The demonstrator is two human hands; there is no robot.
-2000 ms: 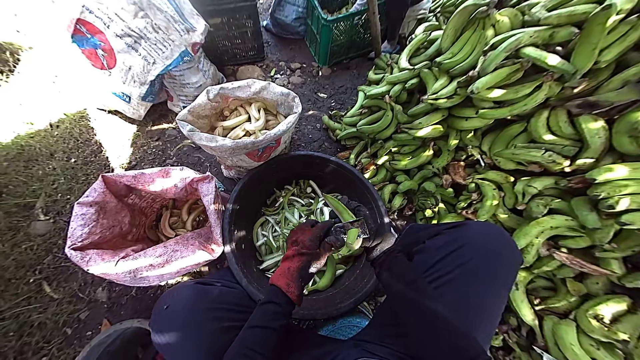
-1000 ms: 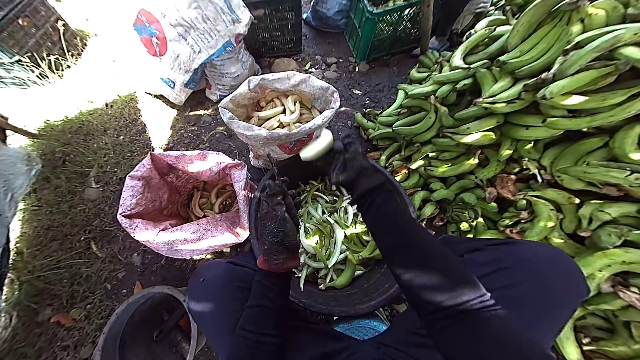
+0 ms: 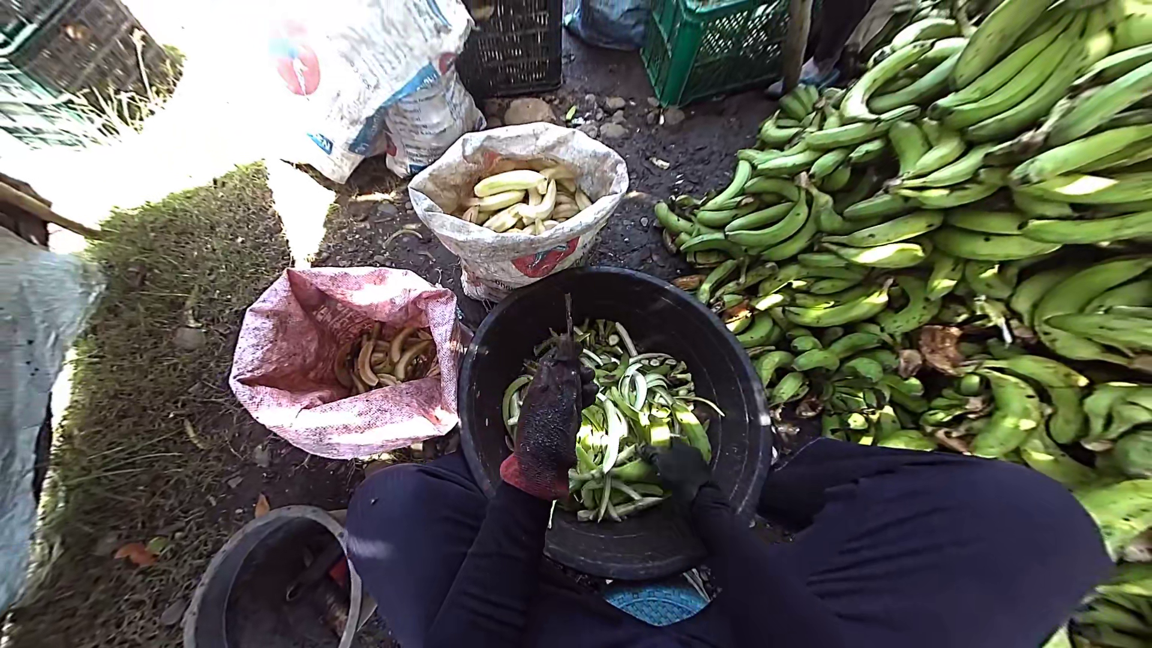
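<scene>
A round black plastic tub (image 3: 747,396) stands between my legs with green and whitish plantain peels (image 3: 621,423) in it. Over its left side is my left hand (image 3: 551,418), in a dark glove with a red cuff, closed round what looks like a knife (image 3: 569,315), its thin blade pointing away from me. My right hand (image 3: 681,468), in a black glove, reaches into the peels on the right; its fingertips touch green pieces, and whether they grip one is unclear. Beyond the tub, a white woven sack (image 3: 450,216) holds peeled plantains (image 3: 531,200).
A pink woven sack (image 3: 288,360) with peeled plantains is left of the tub. Green plantains (image 3: 882,234) are heaped at the right. A dark bucket (image 3: 211,576) stands lower left. Full sacks (image 3: 360,72), a black crate (image 3: 508,49) and a green crate (image 3: 715,45) are behind.
My right hand has come back from near the white sack, where it had a peeled plantain, down into the tub. My left hand has moved inward over the peels.
</scene>
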